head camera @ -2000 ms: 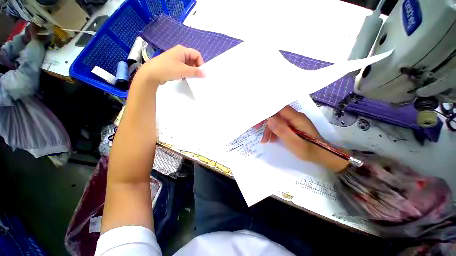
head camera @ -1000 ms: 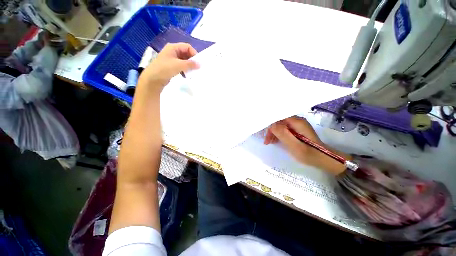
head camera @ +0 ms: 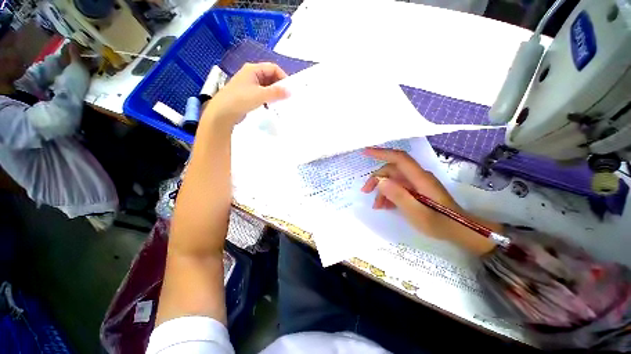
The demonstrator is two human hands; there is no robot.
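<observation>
My left hand point(head camera: 257, 90) holds the upper left part of a white paper sheet point(head camera: 339, 104), its thumb and fingers at the edge. The sheet is raised and overexposed, so no print shows on it. Under it lies a printed record sheet point(head camera: 346, 181) with rows of small text. My right hand point(head camera: 408, 193) rests over the printed sheet and holds a dark red pencil point(head camera: 453, 216), its pale end towards the sleeve. The forefinger is stretched out over the print. The purple checked fabric point(head camera: 453, 124) lies behind the papers and runs under the sewing machine head point(head camera: 578, 83).
A blue basket point(head camera: 156, 117) with a blue spool point(head camera: 191, 110) and pale spools stands at the left. A grey lamp tube point(head camera: 515, 83) hangs beside the machine head. The chipped table edge point(head camera: 367, 268) runs in front. Another person point(head camera: 55, 131) is at a machine on the far left.
The view has shifted slightly. The raised sheet's lower edge has lifted, so more print shows beneath it. My right forefinger has stretched out, with the pencil still in the hand.
</observation>
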